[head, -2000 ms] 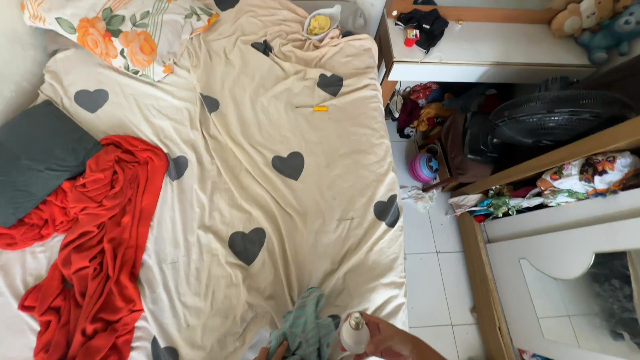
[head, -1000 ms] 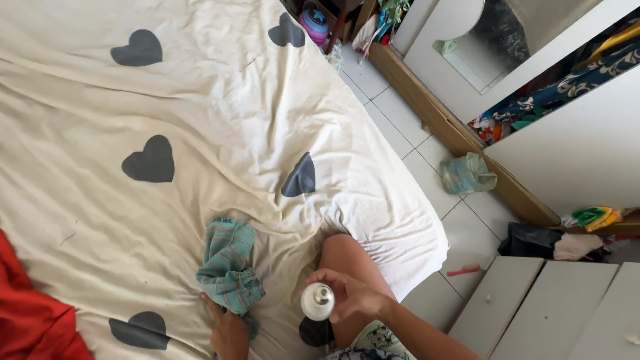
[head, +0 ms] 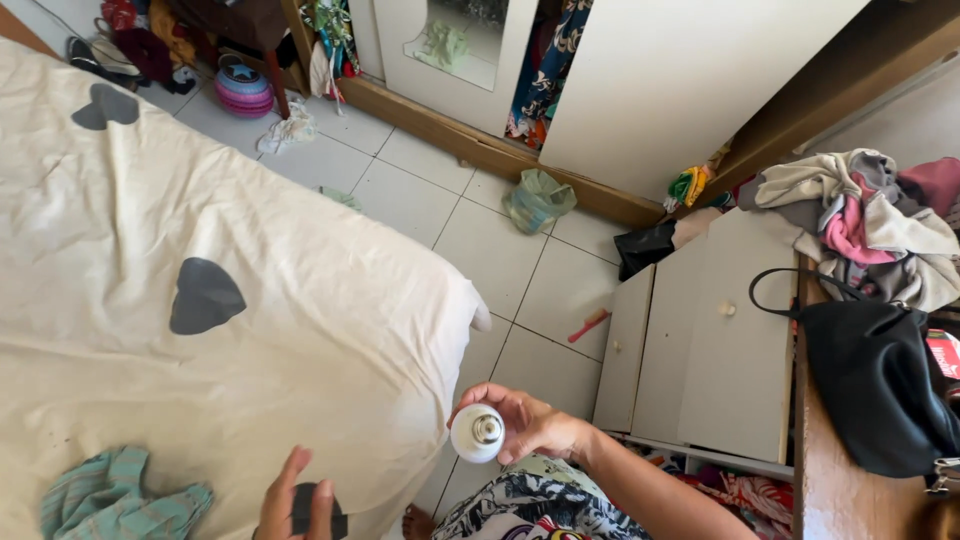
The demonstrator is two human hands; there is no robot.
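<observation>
My right hand (head: pixel 529 424) holds a round white object with a metal cap (head: pixel 478 433), which looks like an LED light bulb, beside the bed's corner. At the bottom, over the bed, my left hand (head: pixel 296 499) has its fingers apart and holds nothing. Left of that hand a crumpled green striped cloth (head: pixel 124 495) lies on the cream bedsheet with dark hearts (head: pixel 337 300). The lower part of my left hand is cut off by the frame edge.
White drawers (head: pixel 705 337) stand at the right, beside a wooden top with a black handbag (head: pixel 870 375) and piled clothes (head: pixel 862 217). On the tiled floor lie a plastic bag (head: pixel 538 201) and a pink comb (head: pixel 589 325). A sliding-door wardrobe (head: pixel 645 90) stands behind.
My left hand has let go of the green cloth, which it touched one second ago. The white object is still in my right hand. The view has swung right toward the drawers.
</observation>
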